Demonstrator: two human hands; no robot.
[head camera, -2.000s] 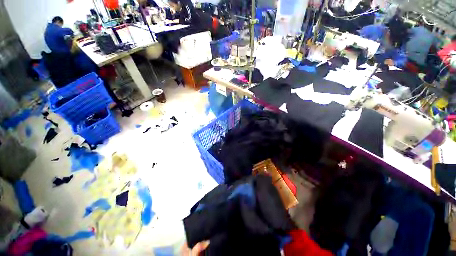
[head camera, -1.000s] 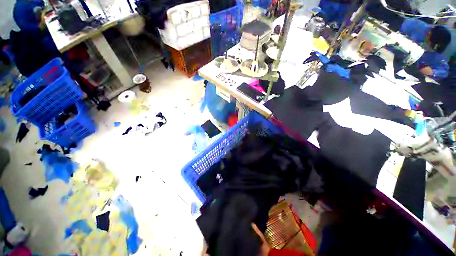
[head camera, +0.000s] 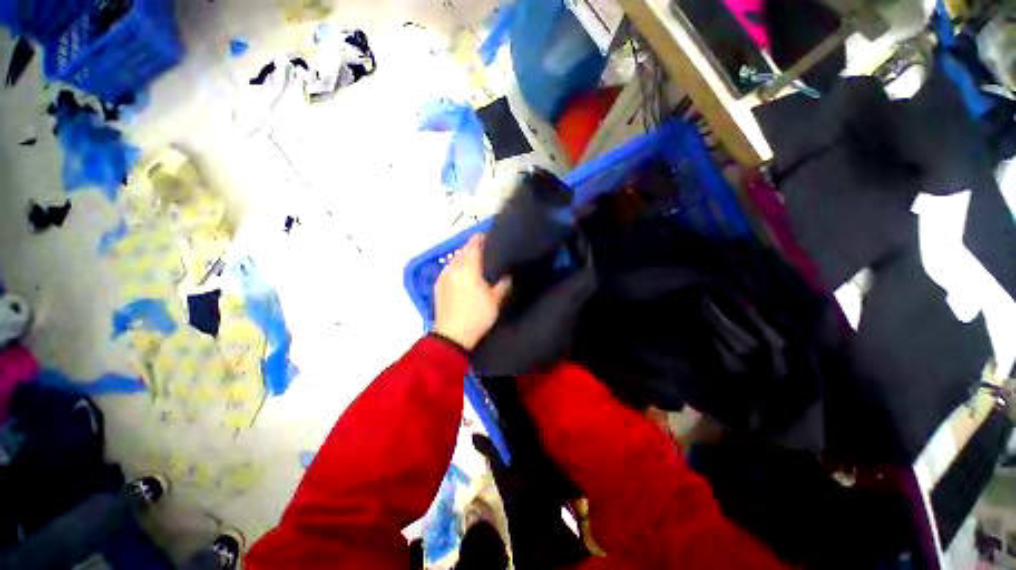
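My left hand (head camera: 466, 294) grips a bunch of black cut pieces (head camera: 535, 317) at its left side, over the near left part of the blue plastic crate (head camera: 680, 167). My right hand is hidden under the black pieces; only its red sleeve shows below them, so its grip cannot be seen. A heap of soft black cloth (head camera: 713, 301) fills the crate and hangs over its right side.
The table edge (head camera: 797, 239) runs along the right, with black panels (head camera: 824, 167) on top. Yellow patterned scraps (head camera: 189, 323) and blue scraps (head camera: 262, 323) lie on the floor at left. Another blue crate (head camera: 123, 50) stands top left. A person's shoes (head camera: 145, 488) show bottom left.
The view has moved closer over the crate and tilted down. The black pieces have moved from the bottom of the view up over the crate, and my left hand and both red sleeves now show.
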